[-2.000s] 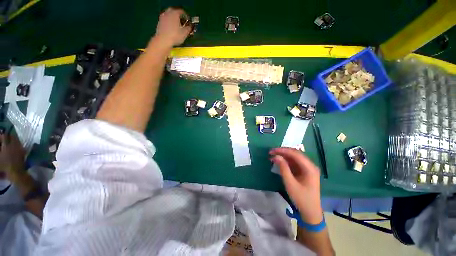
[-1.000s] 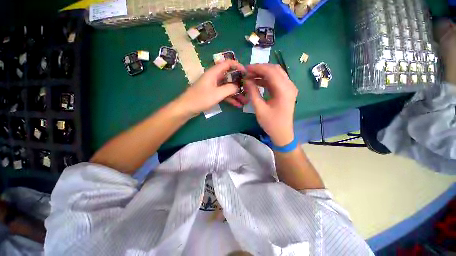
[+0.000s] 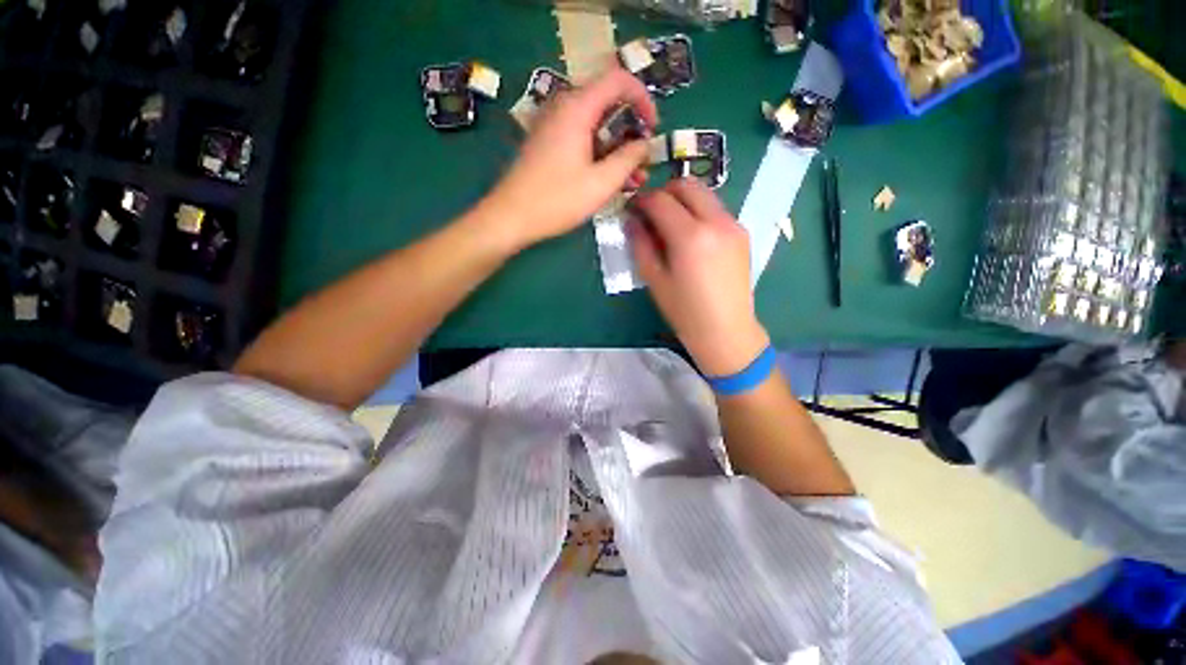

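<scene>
My left hand (image 3: 572,150) holds a dark watch body (image 3: 622,126) between thumb and fingers, above the tan notched strip (image 3: 588,42). My right hand (image 3: 696,253) is just below and right of it, its fingertips close together near the body's lower edge; whether they hold anything is hidden. A white strip end (image 3: 617,255) shows below my hands. Other watch bodies with cream squares lie around: one at left (image 3: 450,96), one above (image 3: 670,62), one right beside my hands (image 3: 700,157), one on the whitish strip (image 3: 805,118).
A black pocket tray (image 3: 271,124) stands left. At right are thin black tweezers (image 3: 834,234), a loose cream piece (image 3: 884,198), another watch body (image 3: 914,251), a blue bin (image 3: 878,88) of cream pieces and a clear tray stack (image 3: 1080,182). A person's pale sleeve (image 3: 1080,435) shows at lower right.
My left hand has come back from the far belt with the watch body and met my right hand. Since the last earlier frame, my right hand's fingers have moved slightly below the body.
</scene>
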